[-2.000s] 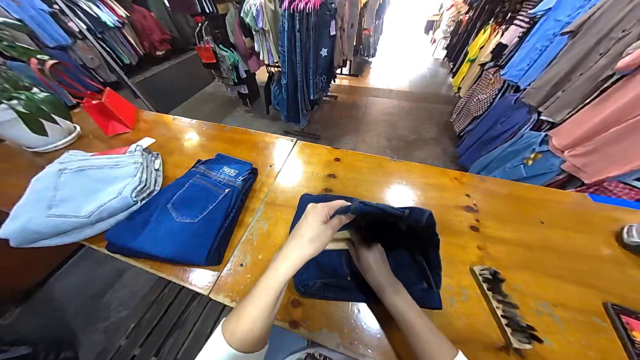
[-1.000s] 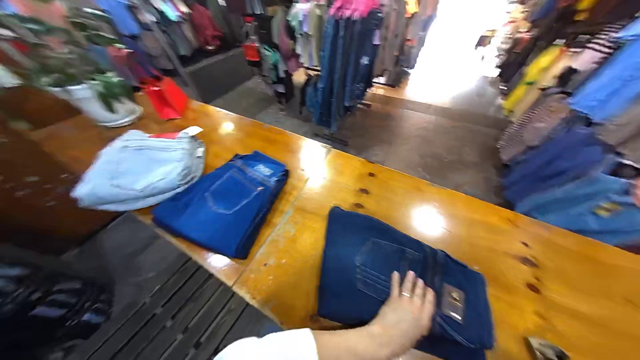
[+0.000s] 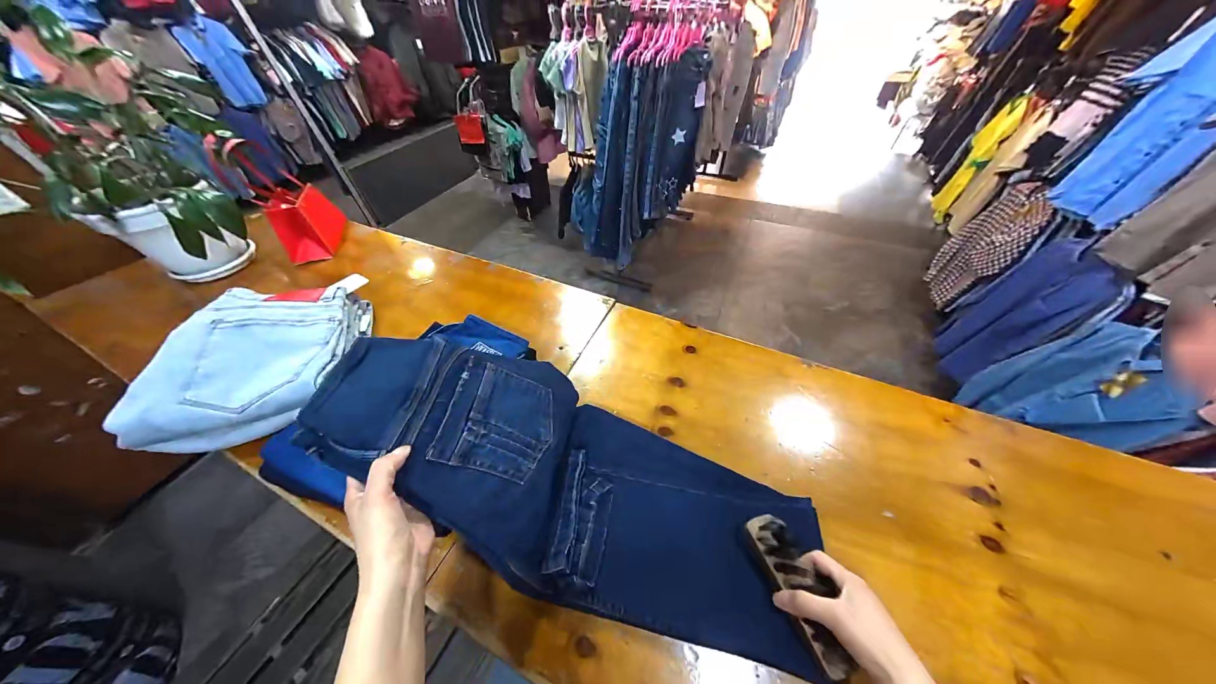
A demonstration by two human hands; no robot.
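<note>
Dark blue jeans (image 3: 665, 532) lie spread across the wooden counter, their upper part with a back pocket resting over the folded blue jeans (image 3: 304, 467). My left hand (image 3: 389, 522) holds the near edge of the dark jeans by the waist part, thumb on top. In my right hand (image 3: 841, 608) is a wooden-backed brush (image 3: 774, 546) with dark, patchy bristles, lying at the leg end of the dark jeans. Folded light blue jeans (image 3: 247, 366) with a red label sit to the left, beside the blue pair.
A white potted plant (image 3: 195, 242) and a red paper bag (image 3: 306, 223) stand at the counter's far left. Beyond the counter (image 3: 902, 475) are a rack of jeans (image 3: 646, 152) and hanging clothes (image 3: 1035, 275) on the right. Part of a blurred person shows at the right edge.
The dark jeans, folded in a compact bundle before, are now opened out and reach left over the blue pair. My right hand now holds the brush, which lay on the counter two seconds ago.
</note>
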